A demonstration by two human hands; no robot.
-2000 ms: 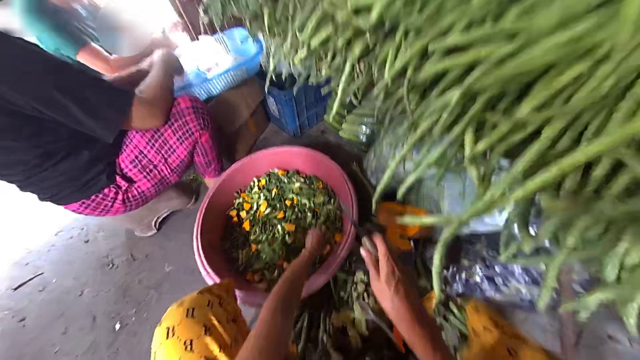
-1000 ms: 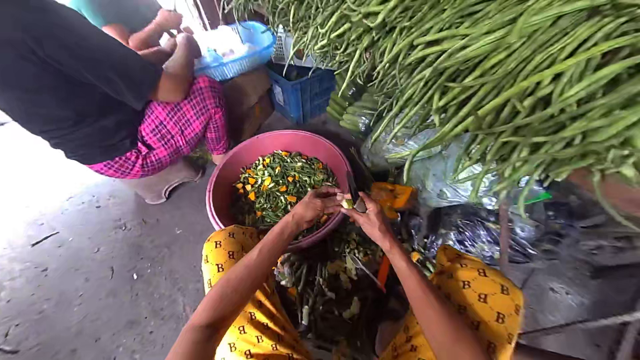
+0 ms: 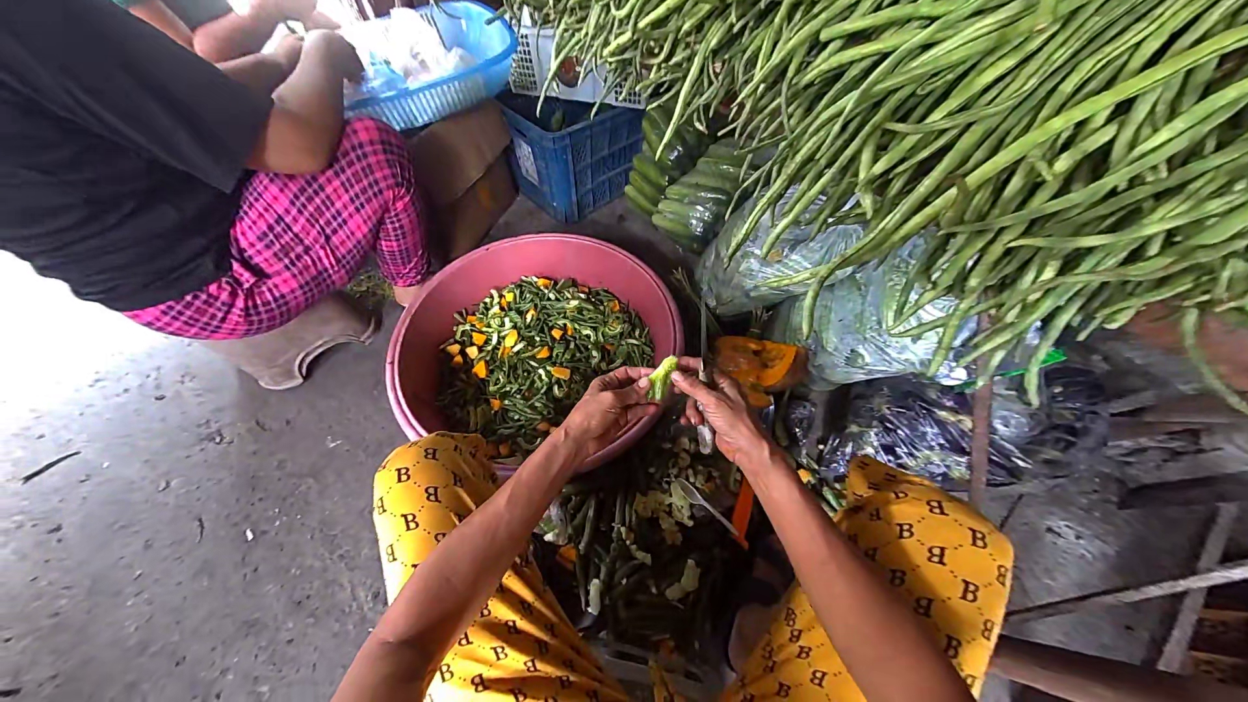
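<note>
A pale green vegetable piece is pinched in the fingers of my left hand, over the right rim of a pink plastic tub. The fingertips of my right hand touch the piece's other side, and that hand also grips a knife, blade pointing away from me. Cut green vegetables with orange chunks partly fill the tub. A cut pumpkin lies just beyond my right hand. Between my knees are more vegetables and trimmings, with an orange-handled tool among them.
Long beans are heaped at the upper right above plastic bags of vegetables. A blue crate stands behind the tub. A person in a dark shirt sits at the left, near a light-blue basket.
My left hand was down in the tub two seconds ago; it has come up to the right rim beside my right hand. The view has shifted.
</note>
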